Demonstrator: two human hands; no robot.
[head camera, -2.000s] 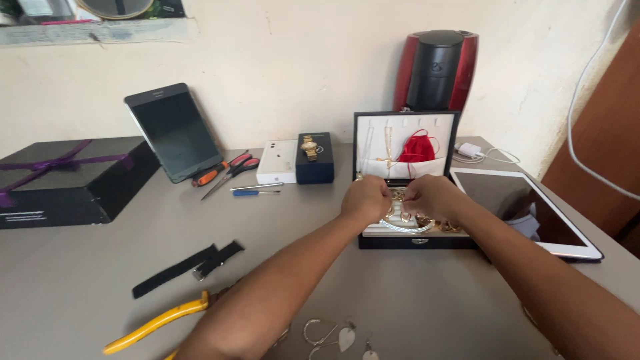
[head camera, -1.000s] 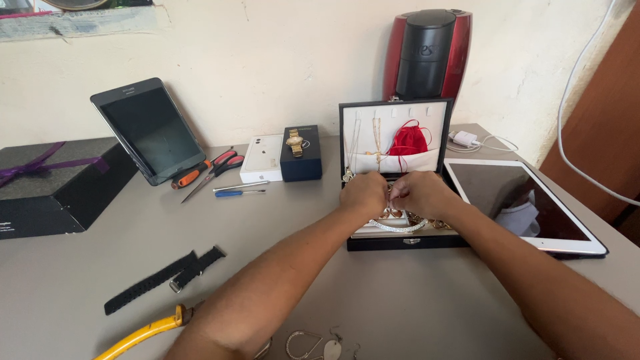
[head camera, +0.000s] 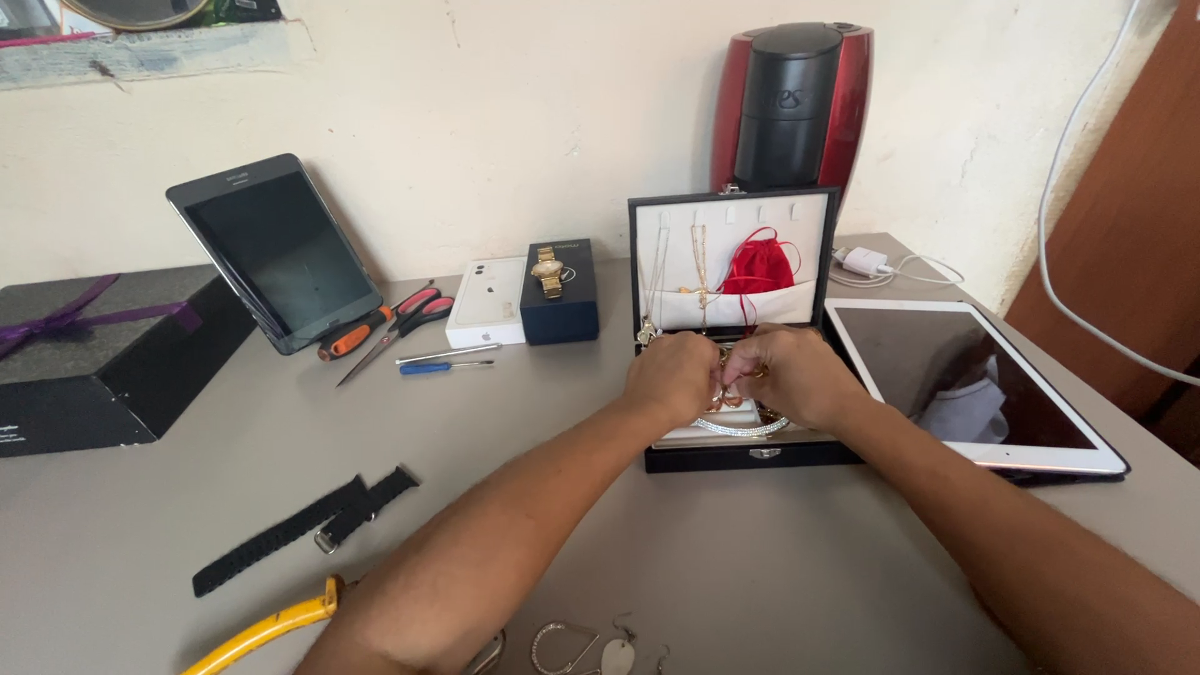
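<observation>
An open black jewelry box (head camera: 755, 457) has a white lining, with chains (head camera: 700, 253) hanging in its lid and a red drawstring pouch (head camera: 759, 264) in the lid pocket. Over the box's tray, my left hand (head camera: 677, 375) and my right hand (head camera: 792, 373) meet, fingertips pinched on a small gold-coloured piece of jewelry (head camera: 728, 398) that the fingers partly hide. A sparkling silver necklace or band (head camera: 742, 428) lies along the tray's front. Earrings (head camera: 617, 656) rest on the table near my left forearm.
Right of the box lies a white tablet (head camera: 984, 384); behind stands a red and black coffee machine (head camera: 792, 108). Leftward are a gold watch (head camera: 547, 272) on a dark blue box (head camera: 561, 319), a white phone box (head camera: 487, 305), scissors (head camera: 412, 314), a screwdriver (head camera: 441, 367), a watch strap (head camera: 300, 530) and yellow-handled pliers (head camera: 267, 633).
Both hands remain together over the tray, with small shifts of the fingers. The view has shifted slightly.
</observation>
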